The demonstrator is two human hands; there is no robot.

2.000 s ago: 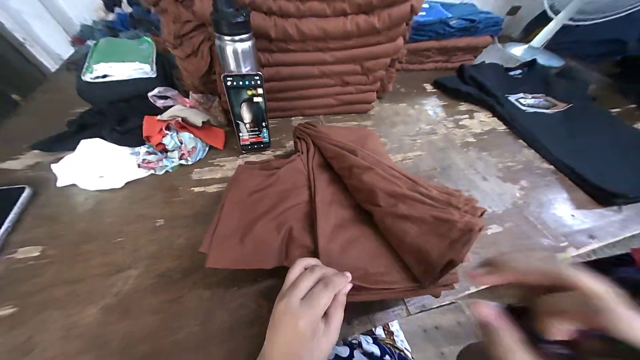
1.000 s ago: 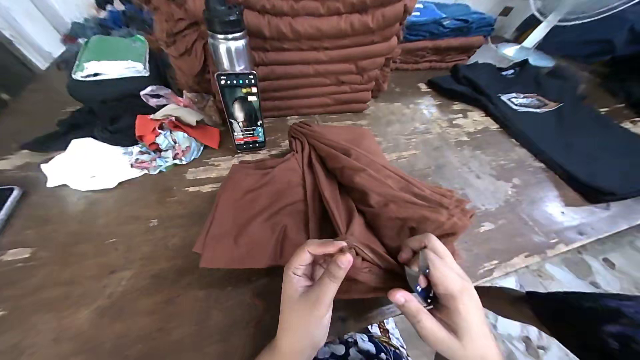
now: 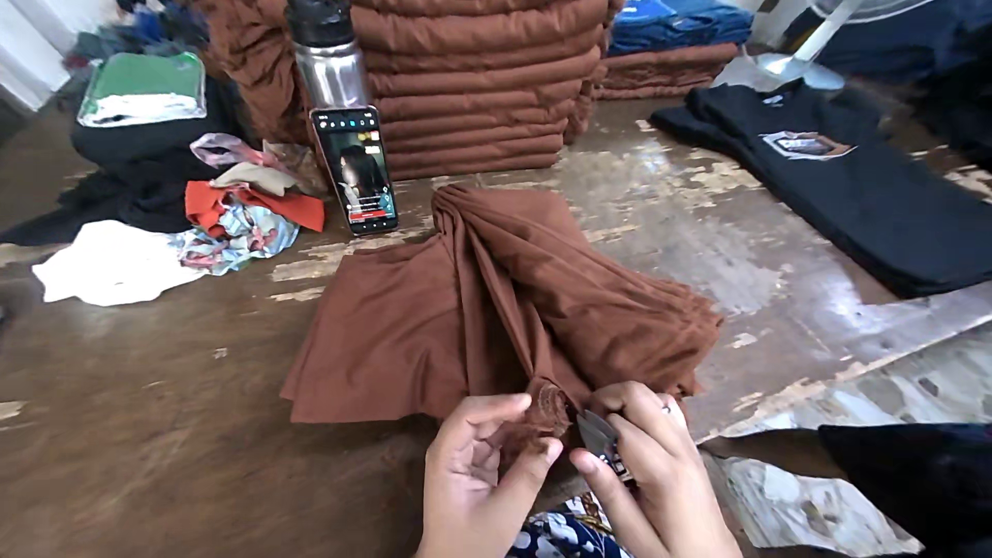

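Note:
A loose pile of brown fabric point(image 3: 387, 333) lies on the worn wooden table in front of me. Between its thumb and fingers, my left hand point(image 3: 488, 465) pinches a gathered, stitched end of the brown fabric. My right hand point(image 3: 651, 457) is just to the right and grips small thread snips point(image 3: 598, 434), their blades pointing at the pinched end. Part of the snips is hidden by my fingers.
Behind the pile stand a lit phone point(image 3: 356, 170), a steel bottle point(image 3: 332, 74) and a tall stack of folded brown fabric point(image 3: 480, 85). Cloth scraps point(image 3: 240, 217) lie left, a folded black shirt point(image 3: 837, 178) right. The table edge point(image 3: 852, 368) runs along the lower right.
My right hand, blurred at the far right two seconds ago, has come in beside my left. My left hand has gone from resting at the pile's front edge to pinching a gathered part.

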